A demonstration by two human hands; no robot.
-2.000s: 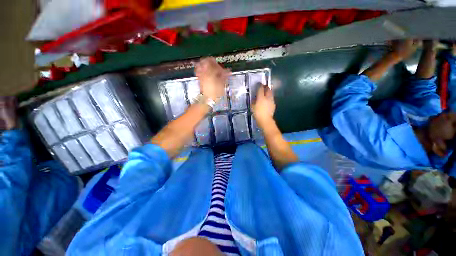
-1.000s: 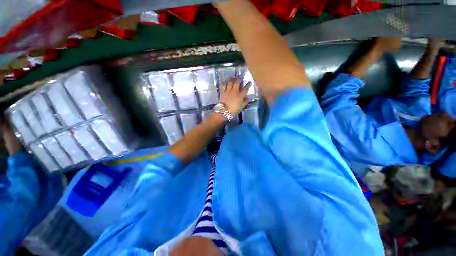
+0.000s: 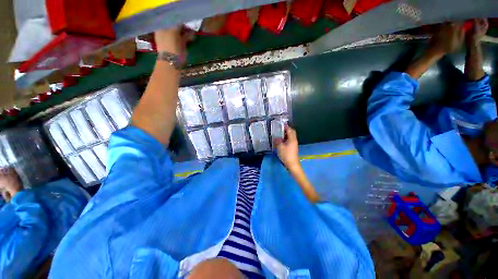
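Observation:
A clear blister tray (image 3: 236, 120) lies in front of me, with whitish flat wrapped items (image 3: 232, 100) in its two rows of pockets. My right hand (image 3: 289, 146) is at the tray's lower right corner, its fingers touching the wrapped item (image 3: 277, 128) there; whether it grips the item is unclear. My left hand (image 3: 170, 41) reaches over the green belt by the red cartons (image 3: 238, 25), beyond the tray's upper left corner. Its fingers are blurred and partly hidden, so what it holds cannot be told.
A tray stack (image 3: 87, 131) stands left of the tray, partly behind my left sleeve. A shelf edge (image 3: 180, 13) with a large red box (image 3: 82, 24) overhangs the belt. Another person (image 3: 420, 125) works at the right; another's hand (image 3: 9, 182) is at far left. A blue stool (image 3: 413, 219) stands lower right.
My left hand has left the tray and moved up and left to the belt. My right hand has come back from the belt to the tray's lower right corner.

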